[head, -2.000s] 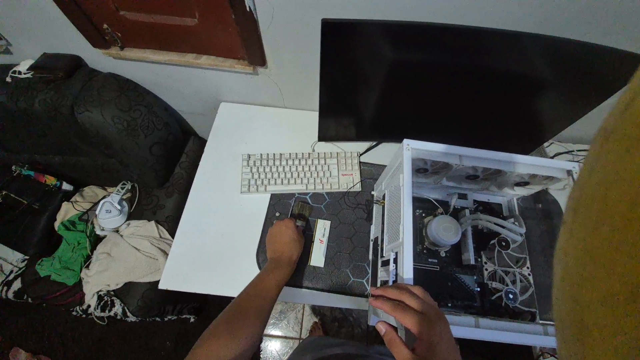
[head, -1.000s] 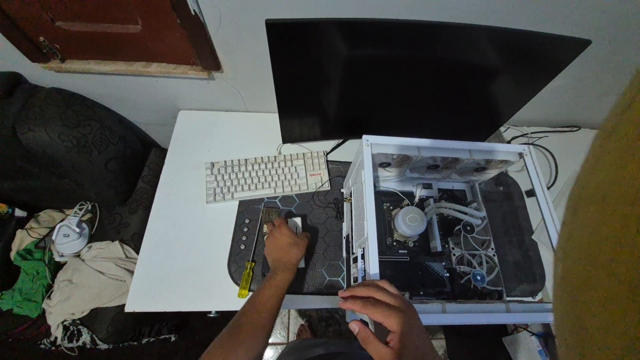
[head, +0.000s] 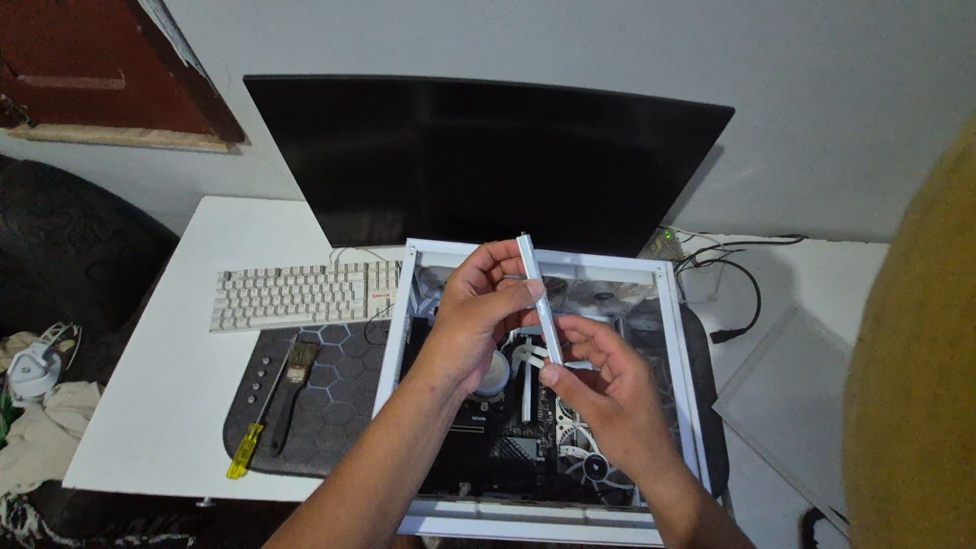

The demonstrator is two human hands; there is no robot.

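Above the open white computer case (head: 677, 396), both hands hold a white RAM module (head: 538, 297) edge-on. My left hand (head: 476, 313) grips its upper part between thumb and fingers. Its lower end is pinched by my right hand (head: 602, 381). Inside the case, a round white cooler pump (head: 490, 375) is partly covered by my left hand. Another white module (head: 526, 390) stands upright on the motherboard, right of the pump. A brush with a black handle (head: 287, 412) and a screwdriver with a yellow handle (head: 245, 451) lie on the dark mouse mat (head: 343, 427).
Several thumbscrews (head: 257, 386) lie beside the screwdriver. A white keyboard (head: 290, 296) is left of the case, and a large monitor (head: 488, 160) stands behind. Black cables (head: 751, 286) and a clear panel (head: 785, 412) are at the right. Something yellow-brown (head: 915, 351) blocks the right edge.
My left hand has left the mouse mat and is over the case, holding the module. My right hand has moved from the case's front edge up to the module. The view has shifted.
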